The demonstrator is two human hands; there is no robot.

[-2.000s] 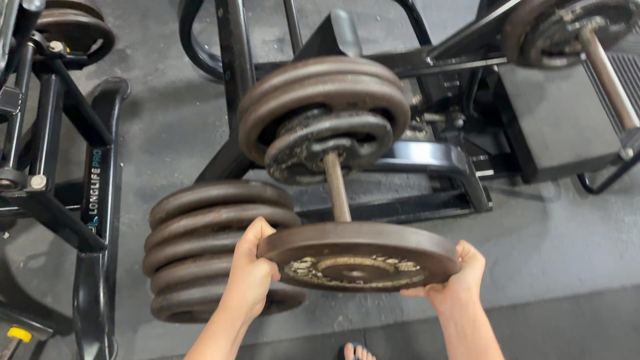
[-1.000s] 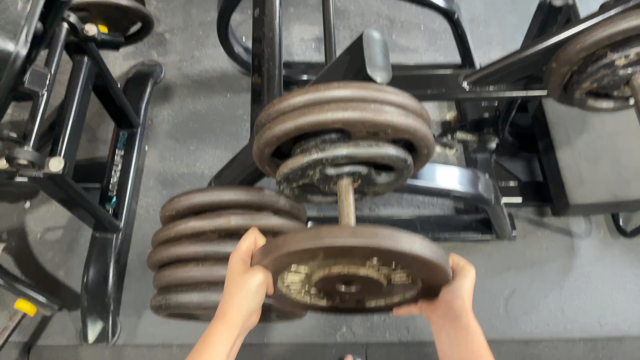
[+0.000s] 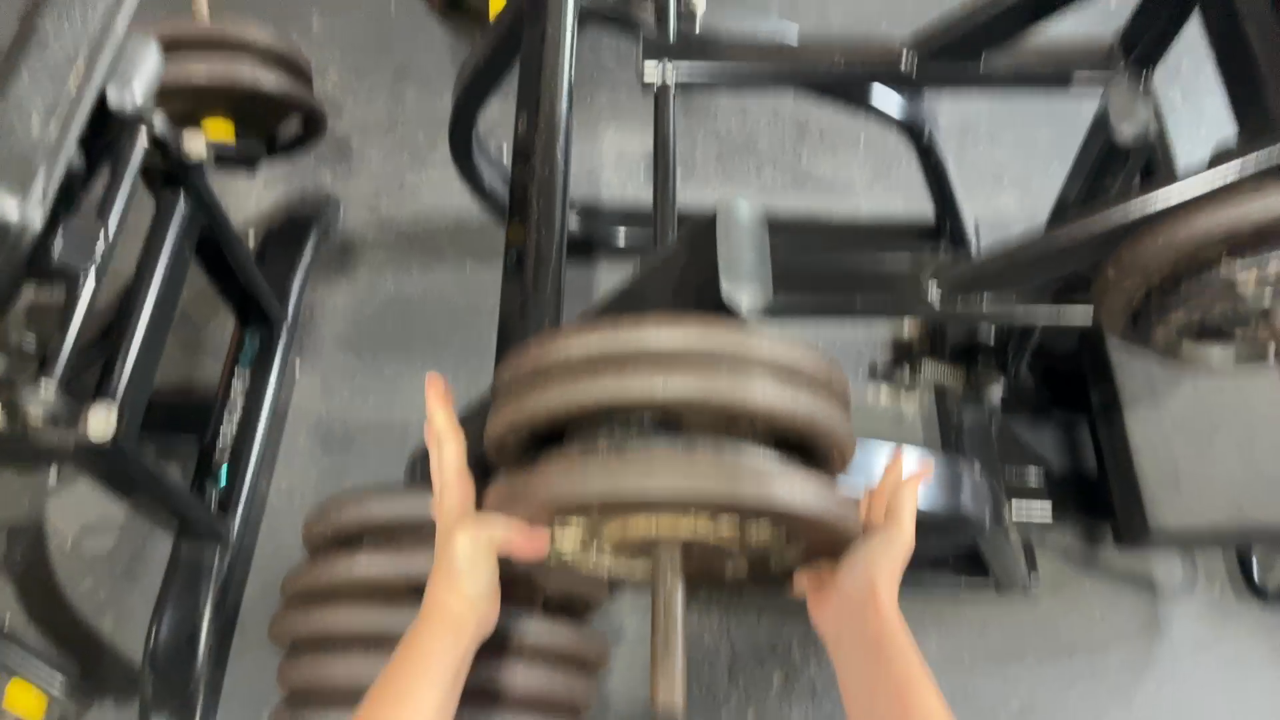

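A brown weight plate (image 3: 670, 485) sits on the metal bar (image 3: 668, 630) of a weight machine, its lettered face toward me and the bar sticking out through its centre. Behind it on the same bar are two large brown plates (image 3: 665, 385). My left hand (image 3: 470, 540) is at the plate's left edge, fingers stretched upward and thumb at the face. At the right edge is my right hand (image 3: 870, 550), fingers spread, thumb under the rim. Blur hides whether either palm still touches the plate.
Several brown plates stand in a stack (image 3: 350, 580) at lower left, partly behind my left arm. A black machine frame (image 3: 250, 420) is at the left, with plates (image 3: 235, 85) above it. Another loaded plate (image 3: 1200, 270) and a grey block (image 3: 1195, 440) are at the right.
The plate has moved away from me onto the bar, close to the other plates; the bar's end now shows in front of it. My fingers have come off its rim and spread. The view has shifted.
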